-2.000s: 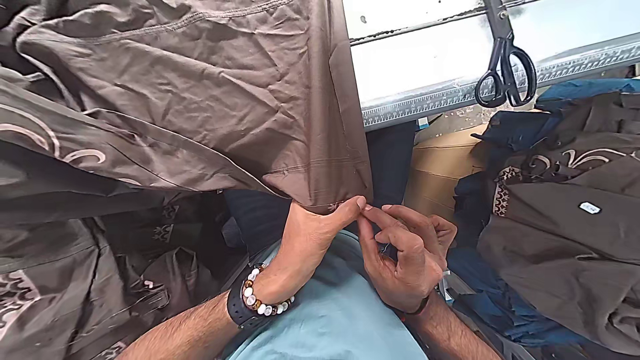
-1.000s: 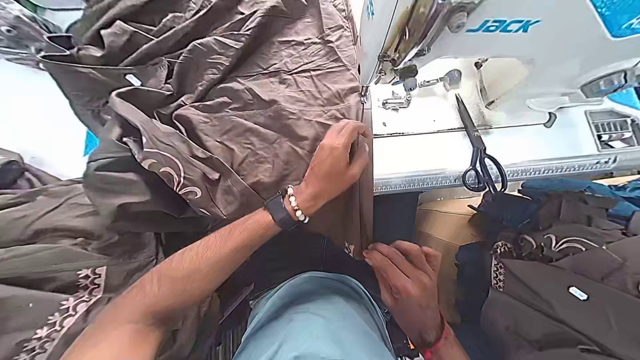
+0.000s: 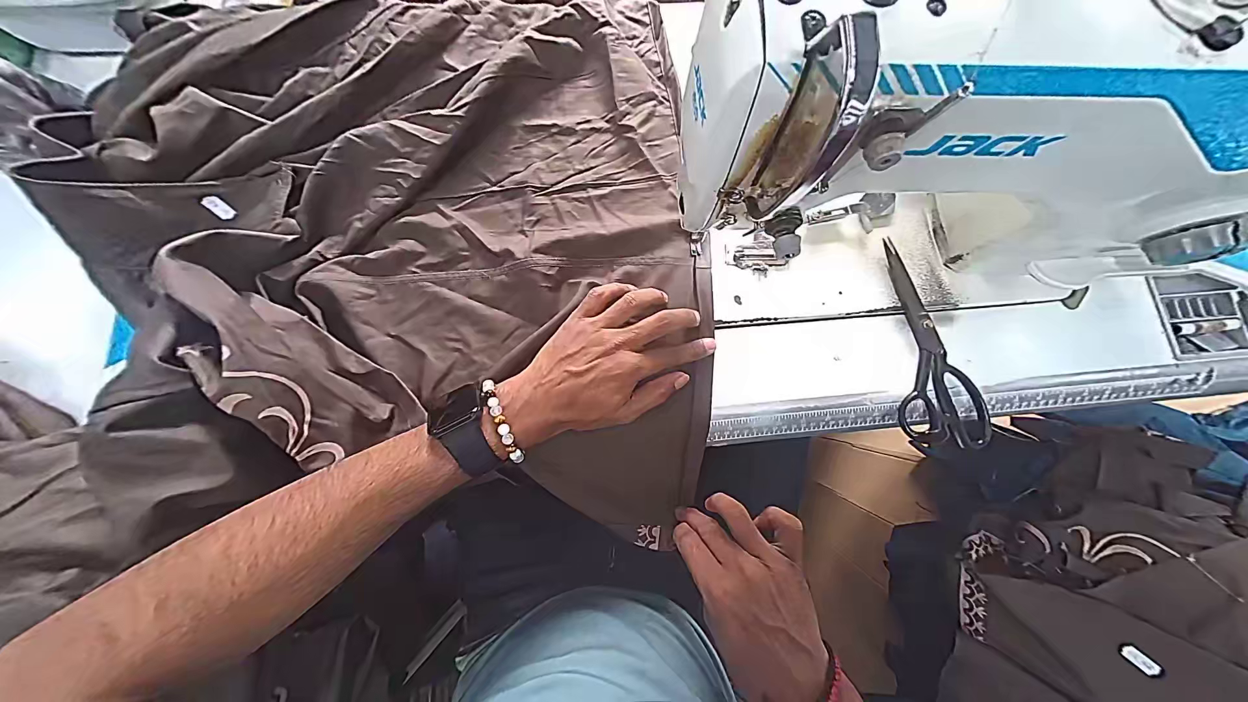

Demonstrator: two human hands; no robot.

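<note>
Brown fabric (image 3: 458, 224) with pale embroidery covers the left side, its straight folded edge lying along the needle area of a white Jack sewing machine (image 3: 975, 146). My left hand (image 3: 614, 361), wearing a dark watch and a bead bracelet, rests flat on the cloth near that edge, fingers apart. At the lower end of the edge, my right hand (image 3: 741, 575) pinches the fabric's corner between thumb and fingers. The presser foot (image 3: 762, 253) shows just right of the cloth.
Black-handled scissors (image 3: 931, 361) lie on the machine bed with their handles over the ruler-marked front edge (image 3: 975, 402). More brown embroidered fabric (image 3: 1092, 585) is piled at the lower right, beside a cardboard-coloured surface (image 3: 853, 536). A pale-blue-clothed leg is below.
Two seconds ago both hands were together at the fabric's lower edge. My left hand has since moved up onto the cloth, and the fabric edge now lies by the needle. The view has shifted.
</note>
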